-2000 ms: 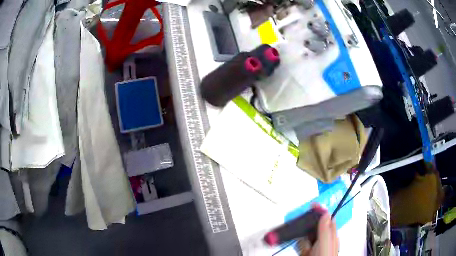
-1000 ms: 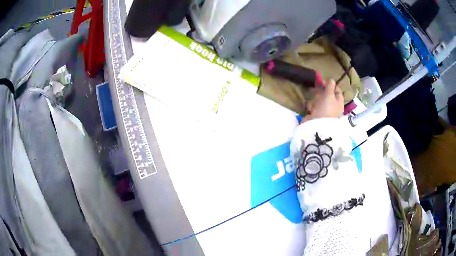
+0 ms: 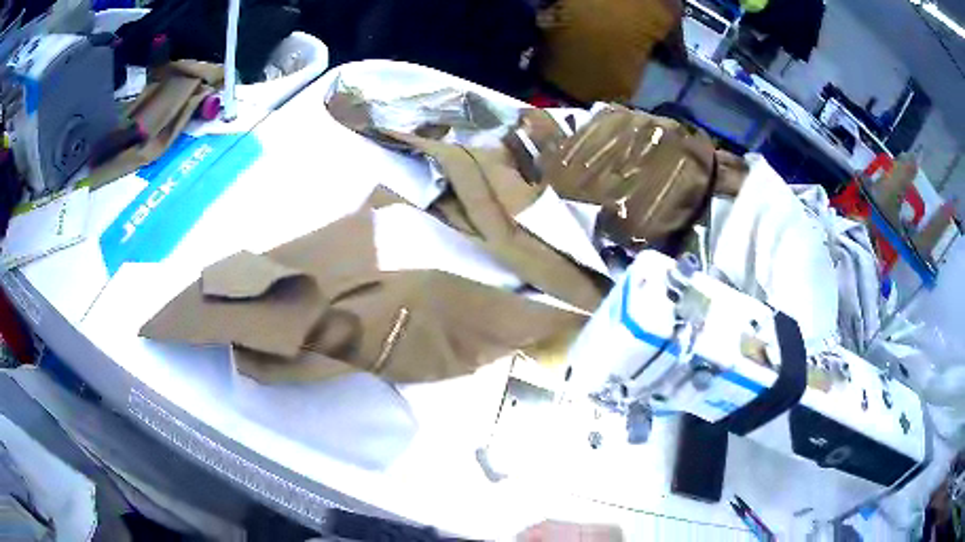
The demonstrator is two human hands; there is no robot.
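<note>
A brown garment panel (image 3: 444, 312) with pale pieces and a short metallic zip (image 3: 394, 339) lies on the white table, its right end close to the needle area. More brown panels (image 3: 497, 206) lie behind it. The white lockstitch machine (image 3: 677, 339), with a blue stripe and a black band, stands to the right. One hand, seemingly my right hand (image 3: 574, 531), shows only as a blurred sliver at the bottom edge. Its fingers and anything in it are hidden. My left hand is out of the picture.
A smartphone (image 3: 699, 457) and thread snips (image 3: 751, 519) lie below the machine head. A bundled brown heap (image 3: 635, 175) and pale grey cloth (image 3: 778, 238) are behind. At the far left are another machine's grey housing (image 3: 79, 116) and a notebook (image 3: 48, 228). Grey cloth (image 3: 42, 466) hangs lower left.
The view has swung from the table's far end to the machine and brown panels. The hand that was at the dark thread cone has left it and now shows only at the bottom edge.
</note>
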